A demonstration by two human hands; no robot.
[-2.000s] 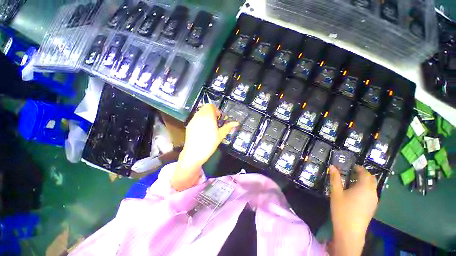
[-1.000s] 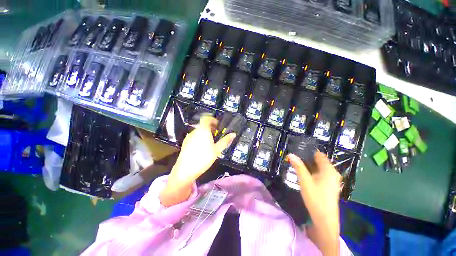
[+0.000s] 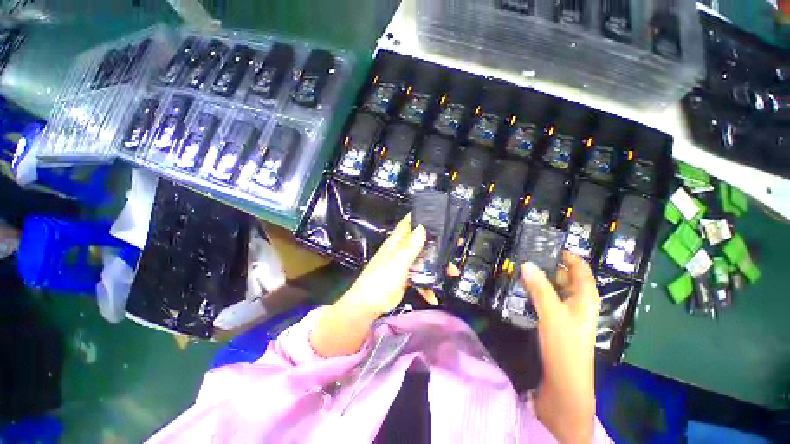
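Note:
A large black blister tray (image 3: pixel 346 227) lies in front of me. Black phone-like slabs (image 3: pixel 625 234) with silvery-blue boards and small orange tabs fill its two back rows. My left hand (image 3: pixel 372 290) holds several dark slabs (image 3: pixel 433 224) upright over the front row, blurred; their exact number is unclear. My right hand (image 3: pixel 563 329) has thumb and fingers around dark slabs (image 3: pixel 539 244) in the front row, right of centre. Between the hands, a slab (image 3: pixel 475 264) sits in its pocket. The front-row pockets at the far left and far right show bare shiny plastic.
Stacked clear blister trays (image 3: pixel 299 186) with black slabs stand at left. Loose green-and-white pieces (image 3: pixel 684 238) lie right of the tray. A white shelf (image 3: pixel 684 147) with more trays is behind. A second black tray (image 3: pixel 186 260) and blue stool (image 3: pixel 61 251) are lower left.
The left hand has moved right along the front row, gathering slabs and leaving left pockets bare. The right hand has moved left from the right end with slabs. The camera view has shifted.

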